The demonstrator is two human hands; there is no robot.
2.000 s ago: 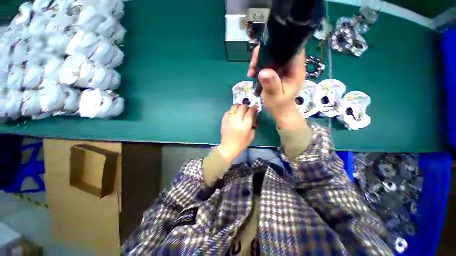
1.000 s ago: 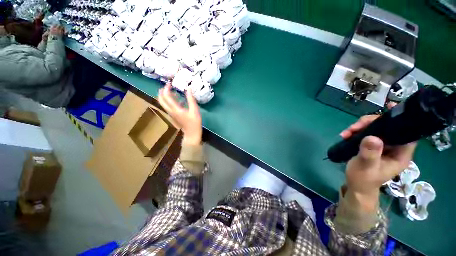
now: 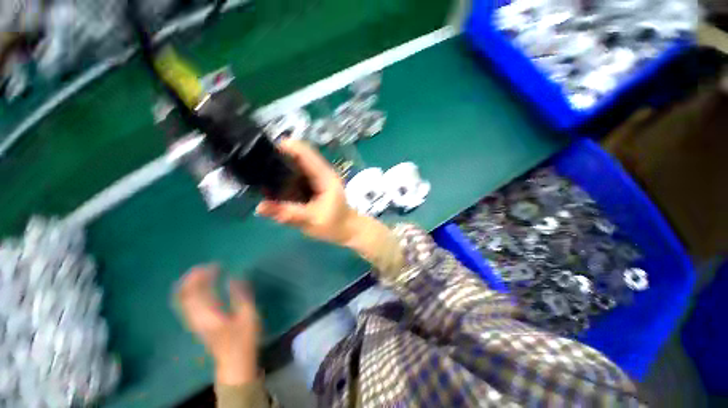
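My right hand (image 3: pixel 313 199) is closed around the black electric screwdriver (image 3: pixel 239 147), which is tilted and has a yellow mark near its cable end. Its tip is hidden or blurred. Two white housings (image 3: pixel 405 186) lie on the green mat just right of my right hand, with dark round centres. My left hand (image 3: pixel 221 319) is over the mat, blurred, with its fingers apart and nothing seen in it. The screw feeder (image 3: pixel 219 188) is mostly hidden behind the screwdriver.
Rows of white housings (image 3: pixel 49 311) stand at left. Small clear or silvery parts (image 3: pixel 351 115) lie behind the two housings. An upper blue bin (image 3: pixel 551 107) holds loose white housings; a lower blue bin (image 3: pixel 661 239) holds grey plates. A pale rail runs along the mat's back.
The view has swung right, bringing the blue bins in. My left hand has left the housing rows and is over the mat. My right hand still holds the screwdriver.
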